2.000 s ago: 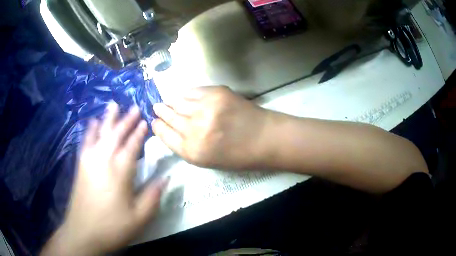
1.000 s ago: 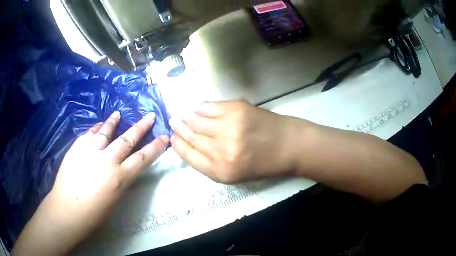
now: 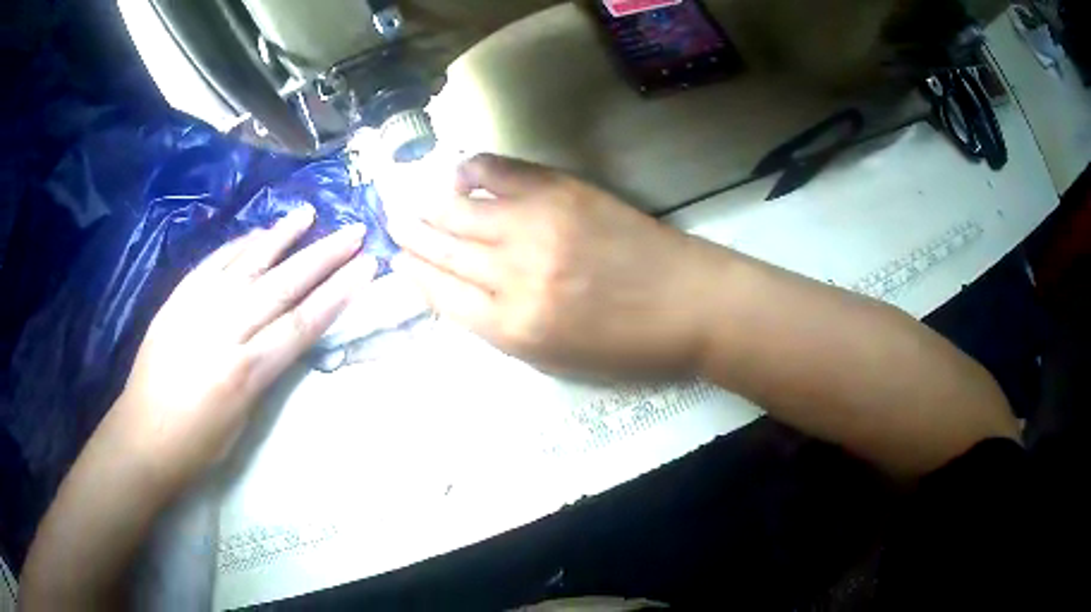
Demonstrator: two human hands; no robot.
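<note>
The shiny dark blue fabric lies wrinkled at the left and runs to the needle area of the sewing machine, under bright light. A pale strip with a grey edge shows between my hands. My left hand lies flat on the blue fabric, palm down, fingers extended. My right hand is just right of the fabric edge, fingers bent, close below the ribbed round knob. Glare hides whether its fingertips grip the edge.
The machine head is above the work. A phone with a lit screen lies on the machine bed. Slim black snips and black-handled scissors lie at the right. Ruler marks run along the white table.
Both hands first shifted right and down, then moved up toward the needle. My left hand has settled flat on the fabric. The pale strip now shows between the hands.
</note>
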